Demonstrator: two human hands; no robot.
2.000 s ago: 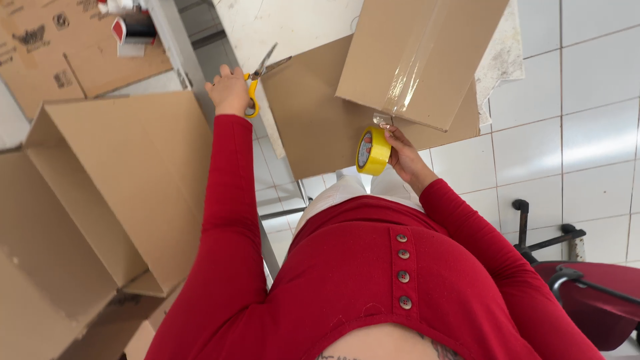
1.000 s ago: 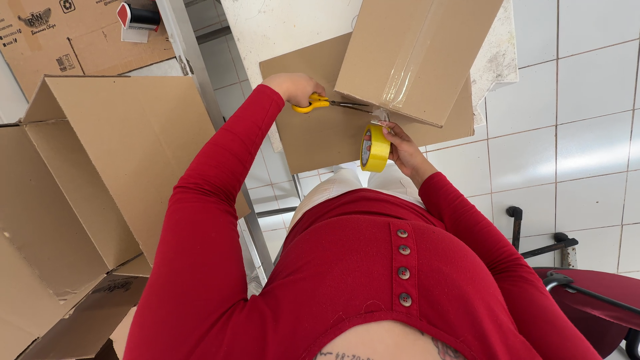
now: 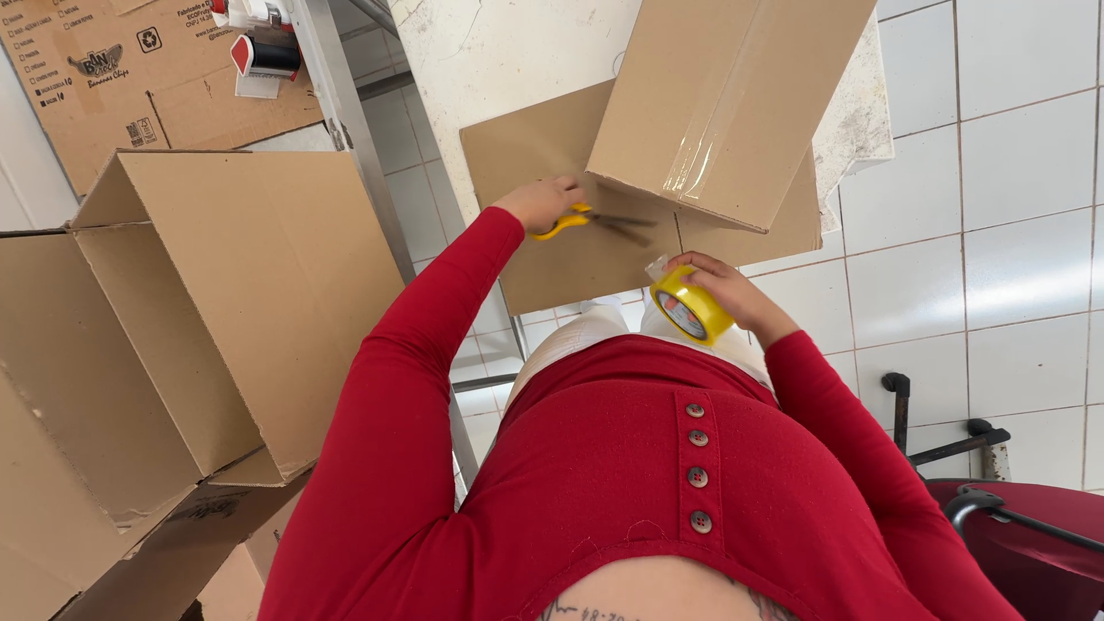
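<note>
My left hand (image 3: 545, 203) holds yellow-handled scissors (image 3: 565, 222) by the handles, their blades blurred and parted over a flat cardboard sheet (image 3: 535, 272). In my right hand (image 3: 720, 289) is a roll of clear packing tape (image 3: 693, 306) that looks yellow at its rim, with a short loose end of tape at its upper left. Above both hands a cardboard box (image 3: 733, 103) lies tilted on the sheet, a strip of shiny clear tape running along its face down to the near edge. The loose tape end stands apart from that strip.
The sheet and box rest on a white worktable (image 3: 500, 60) with a worn edge. Open cardboard boxes (image 3: 259, 285) stand at the left. Behind them, a tape dispenser (image 3: 266, 58) lies on printed cardboard (image 3: 190, 95). A dark red chair (image 3: 1018, 535) is at the lower right, on the tiled floor.
The scissors in my left hand moved right to the tape by the box edge, then back left a little. The tape roll has come away from the box, slightly down.
</note>
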